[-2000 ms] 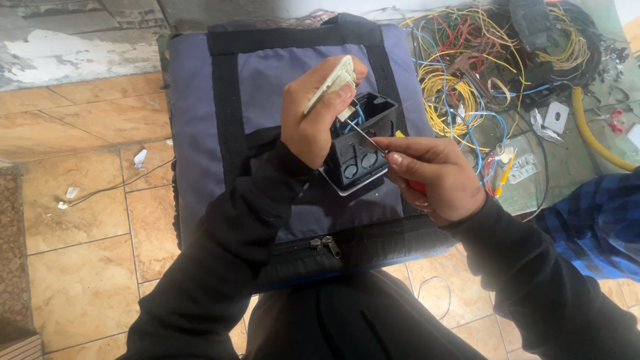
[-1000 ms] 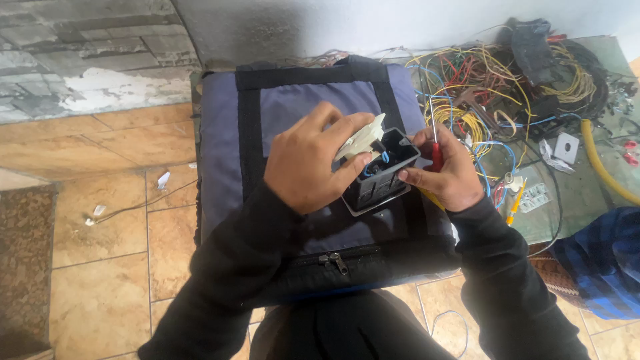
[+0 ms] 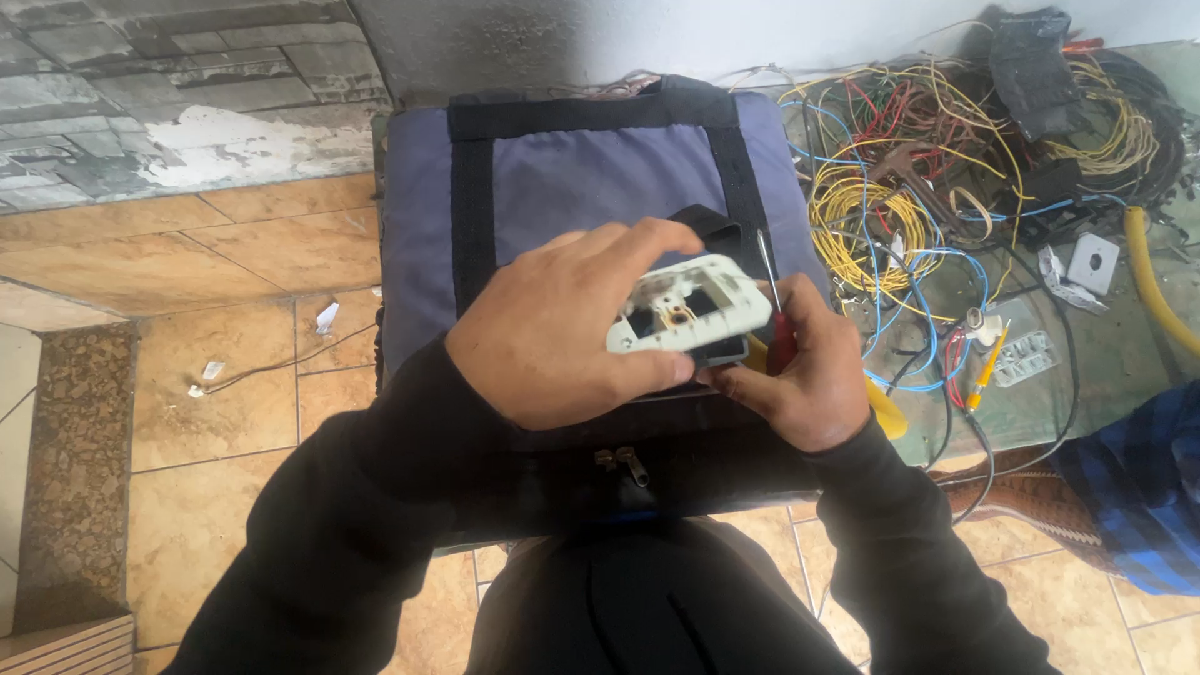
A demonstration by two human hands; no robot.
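Observation:
My left hand [image 3: 581, 328] grips a white plastic electrical cover plate [image 3: 741, 305] with a rectangular opening, tilted over a black plastic electrical box [image 3: 708, 225]. Much of the box is hidden under the plate and my fingers. My right hand [image 3: 811, 366] holds a screwdriver [image 3: 780, 339] by its red handle, shaft pointing up and away, while its thumb and finger touch the box's near right corner. The box is above a purple and black fabric bag [image 3: 600, 178] with a zipper along its near side.
Coils of yellow wire [image 3: 867, 225] and loose red, blue and brown wires lie right of the bag. Beyond them are a white plate [image 3: 1093, 263], a clear case of small parts [image 3: 1024, 356], a yellow-handled tool [image 3: 986, 375] and a yellow tube [image 3: 1139, 272]. Blue plaid cloth [image 3: 1144, 487] is at lower right.
The white plate has turned and now lies flatter over the box, showing its rectangular opening. The screwdriver, which pointed at the box two seconds ago, now points away beside it.

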